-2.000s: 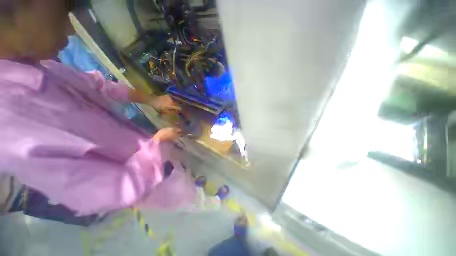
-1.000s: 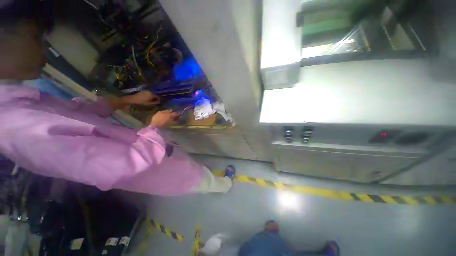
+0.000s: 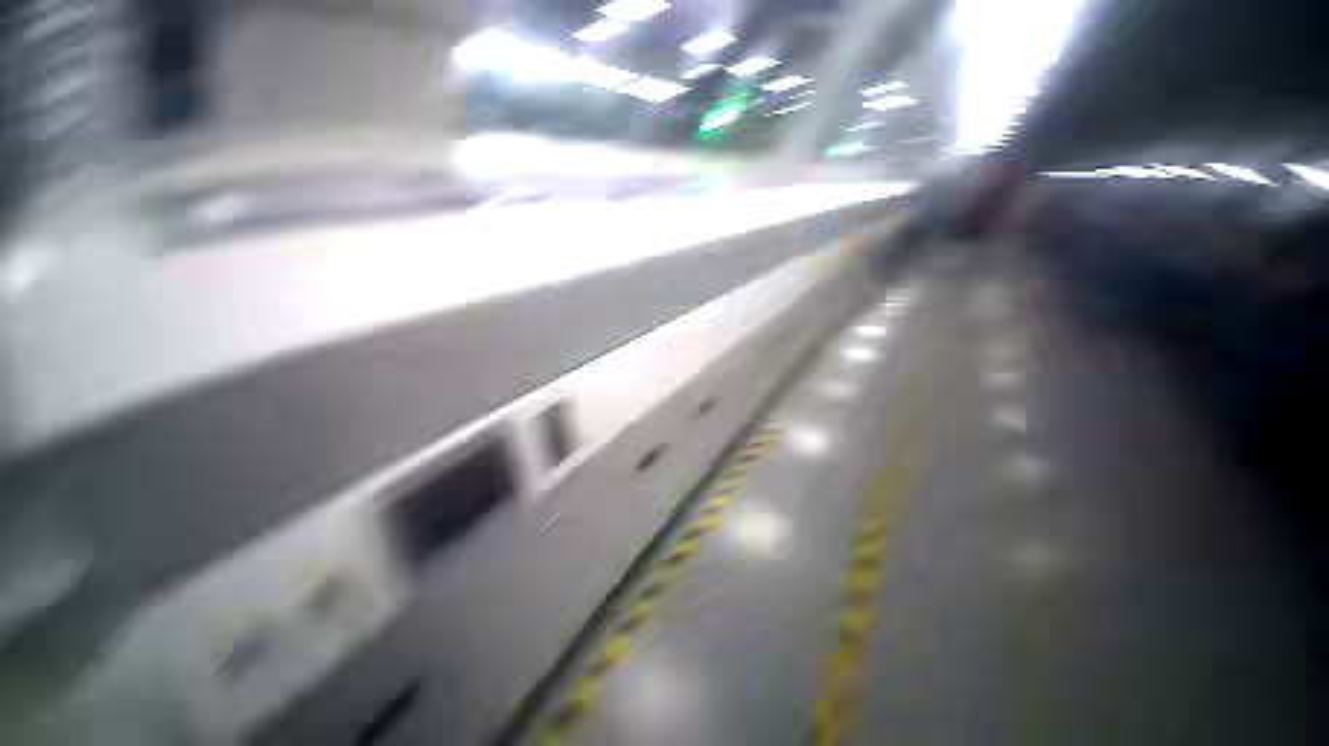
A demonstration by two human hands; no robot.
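Neither of my hands is in the picture. Nearest in front of me, on the left, a very long white machine housing runs away along the aisle. Its upper surface is glaring white. A grey band runs below that, and a dark rectangular panel sits in its lower side. The whole view is blurred by motion, so small details cannot be made out.
Grey floor runs along the aisle, with yellow-black tape beside the housing and a second tape line further right. The right side is dark and blurred. A reddish blur shows at the far end. Bright ceiling lights hang above.
The view has swung away from the open machine, the person in pink and the floor in front to look down the aisle. The blue-lit machine interior is out of view.
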